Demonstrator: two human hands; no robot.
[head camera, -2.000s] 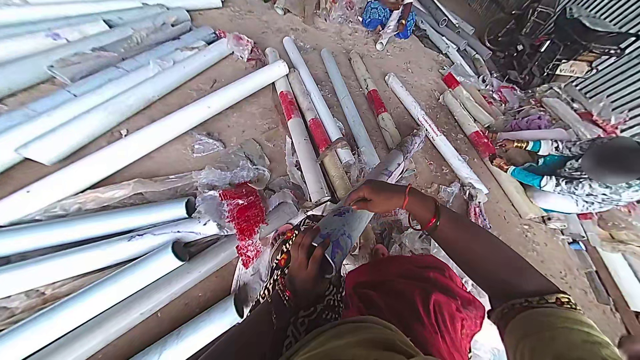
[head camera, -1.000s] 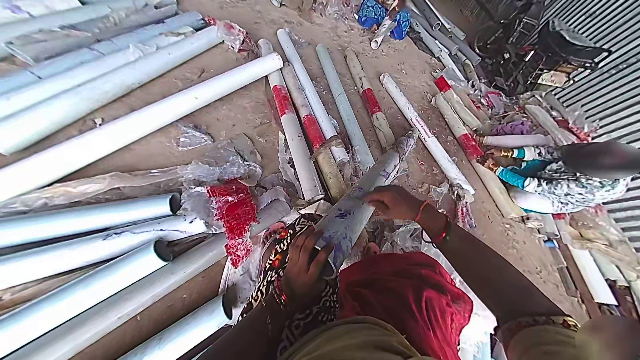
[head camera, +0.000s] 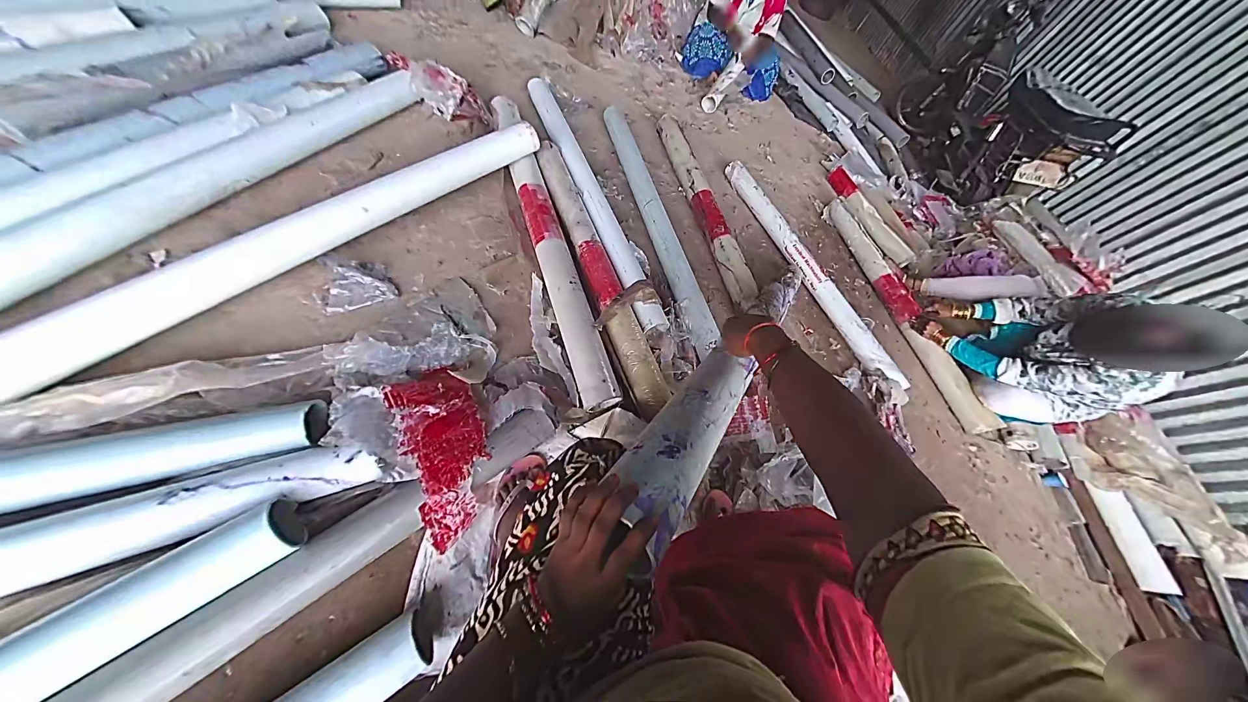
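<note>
A grey-blue roll or tube with purple marks (head camera: 673, 453) lies slanted before my lap, its near end by the patterned cloth on my knee. My left hand (head camera: 595, 546) rests on that near end with its fingers spread over the edge. Farther along, my right hand (head camera: 749, 336) is on the upper part, its fingers bent around it; the fingertips are partly hidden. Clear plastic wrap (head camera: 785, 292) covers the far end. Beside the left knee lies crumpled plastic with a red piece (head camera: 439, 448).
Long pale tubes (head camera: 263, 253) cover the left side. Several tubes with red bands (head camera: 561, 278) lie ahead on the dirt ground. At the right a person (head camera: 1043, 356) handles a red-banded tube near a corrugated metal wall (head camera: 1170, 185). A parked motorcycle (head camera: 1033, 117) stands behind.
My right hand has moved farther up the marked tube, away from my body. My left hand stays at the near end.
</note>
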